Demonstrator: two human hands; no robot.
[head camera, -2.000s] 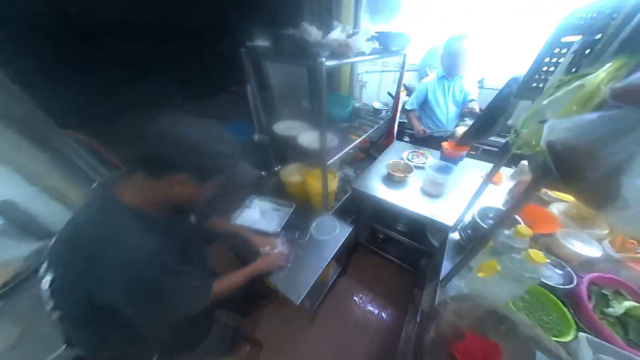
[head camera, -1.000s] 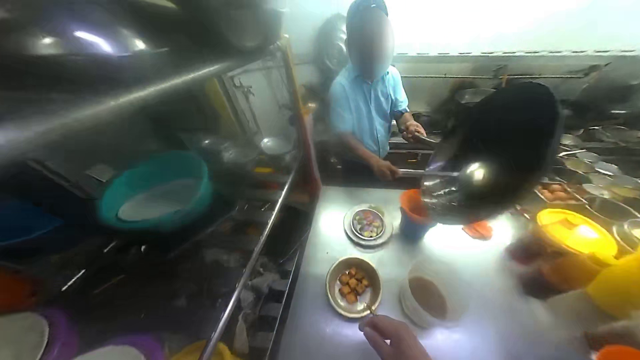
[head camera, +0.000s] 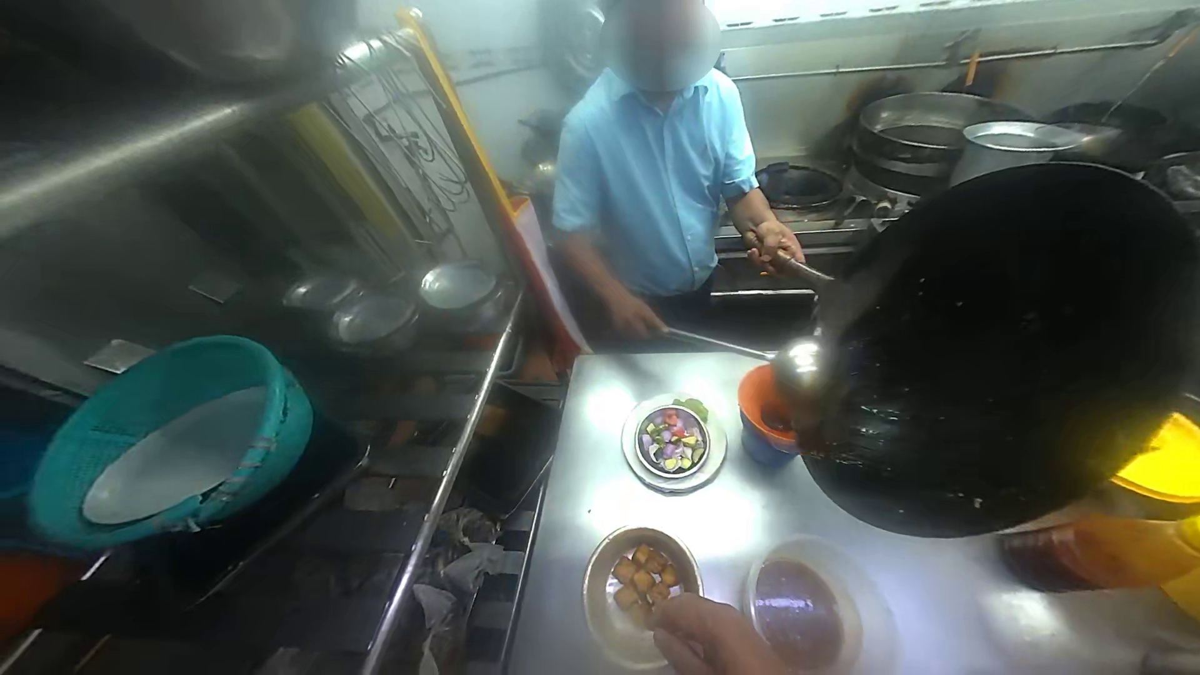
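My right hand (head camera: 712, 637) reaches in from the bottom edge, its fingertips at the rim of a metal bowl (head camera: 597, 591) of browned cubes of food; whether they pinch something is unclear. Just right of it stands a translucent tub (head camera: 844, 600) of brown liquid. Behind the bowl, a smaller bowl of chopped vegetables (head camera: 671, 441) sits on a plate (head camera: 714, 459). An orange container (head camera: 757, 389), set in a blue one, stands to its right. Across the table a co-worker in a light blue shirt (head camera: 647, 178) holds a tilted black wok (head camera: 1012, 347) and a metal ladle (head camera: 797, 361). My left hand is out of view.
The wok overhangs the right side of the steel table (head camera: 581, 469). Bottles (head camera: 1092, 553) and a yellow container (head camera: 1167, 459) are at the right. A metal rack rail (head camera: 450, 487) and a teal basket (head camera: 281, 403) are at left, burners (head camera: 797, 186) behind.
The view has moved up to the table since two seconds ago. My right hand, not seen then, is at the bowl of cubes in both later frames. The co-worker's ladle is now by the orange container.
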